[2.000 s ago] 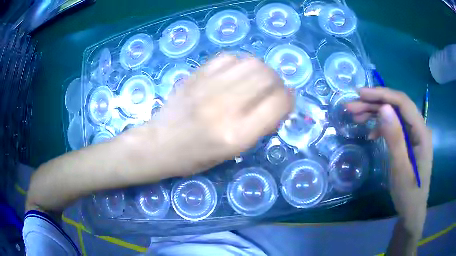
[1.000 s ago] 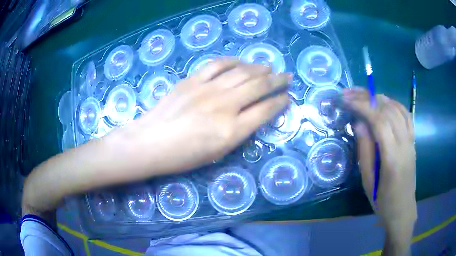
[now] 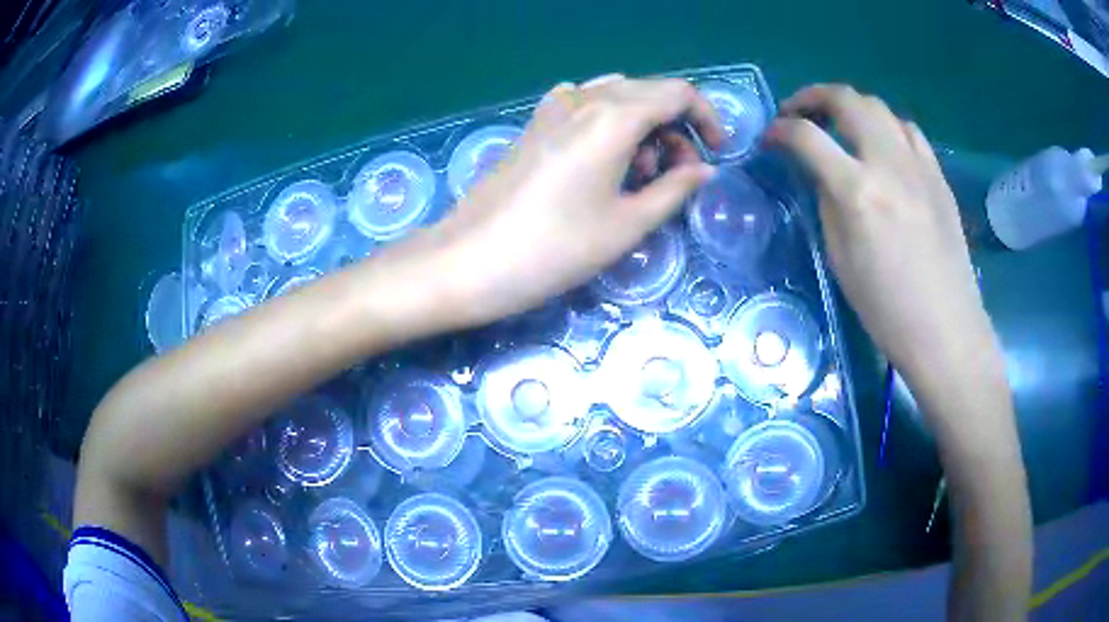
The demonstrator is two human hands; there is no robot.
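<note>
A clear blister tray [image 3: 851, 468] with rows of round clear lenses lies in front of me. My left hand [image 3: 608, 164] reaches across it, with curled fingertips at the left edge of the top right lens [image 3: 736, 122]. My right hand [image 3: 870, 182] is beyond the tray's upper right corner, with bent fingertips close to the same lens's right side. Whether either hand grips the lens cannot be told. Another lens [image 3: 772, 346] sits in the right column. The blue-handled brush [image 3: 887, 416] lies on the mat right of the tray.
A white squeeze bottle [image 3: 1040, 201] stands at the right. A second thin stick [image 3: 934, 504] shows beside my right forearm. Clear plastic pieces [image 3: 201, 37] are at the upper left, and stacked trays [image 3: 43, 280] at the far left. The green mat [image 3: 487, 55] shows behind the tray.
Both hands have moved up to the tray's top right corner. The blue brush has left my right hand and is on the mat. The tray sits lower in view.
</note>
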